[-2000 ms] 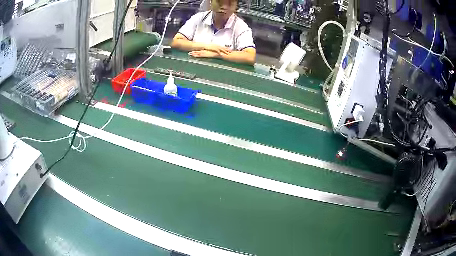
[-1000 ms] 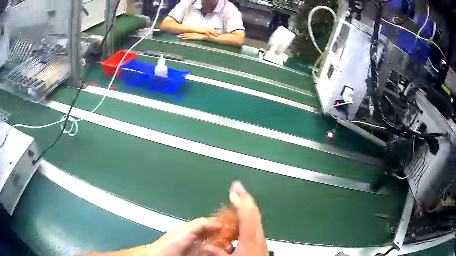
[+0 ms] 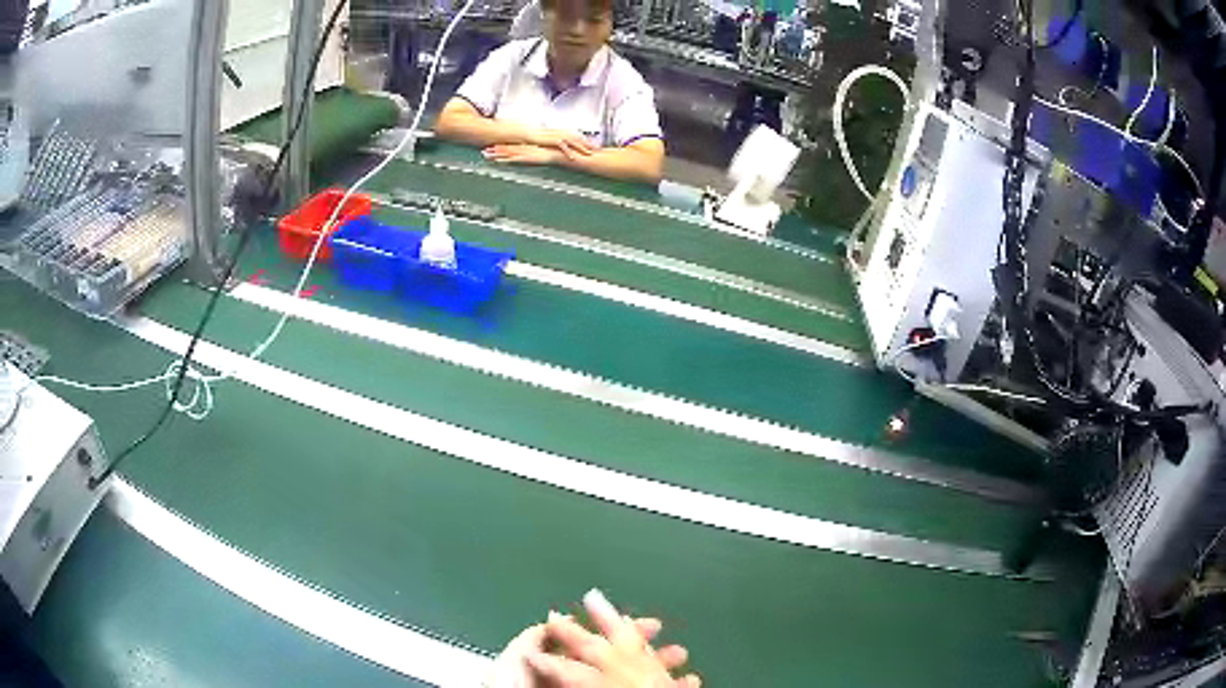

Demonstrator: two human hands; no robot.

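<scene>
My two hands are together at the bottom edge of the view, low in the middle, over the near metal rail and the green belt. My right hand (image 3: 620, 656) lies across my left hand (image 3: 527, 659), with fingers overlapping. Both are cut off by the picture's edge. I see no tool or part in them, but the space between the palms is hidden. The green belt (image 3: 403, 518) with its long silver rails (image 3: 538, 473) stretches in front of them.
A blue bin (image 3: 473, 280) with a white bottle (image 3: 438, 242) and a red bin (image 3: 320, 223) stand beyond. A person (image 3: 562, 108) sits opposite, arms folded. A white machine (image 3: 43, 484) is at left, a wired machine (image 3: 928, 255) at right, a clear tray (image 3: 110, 242) at far left.
My hands came into view after the first frame. Since the second, they have moved lower and the right now lies over the left. The camera has tilted up slightly.
</scene>
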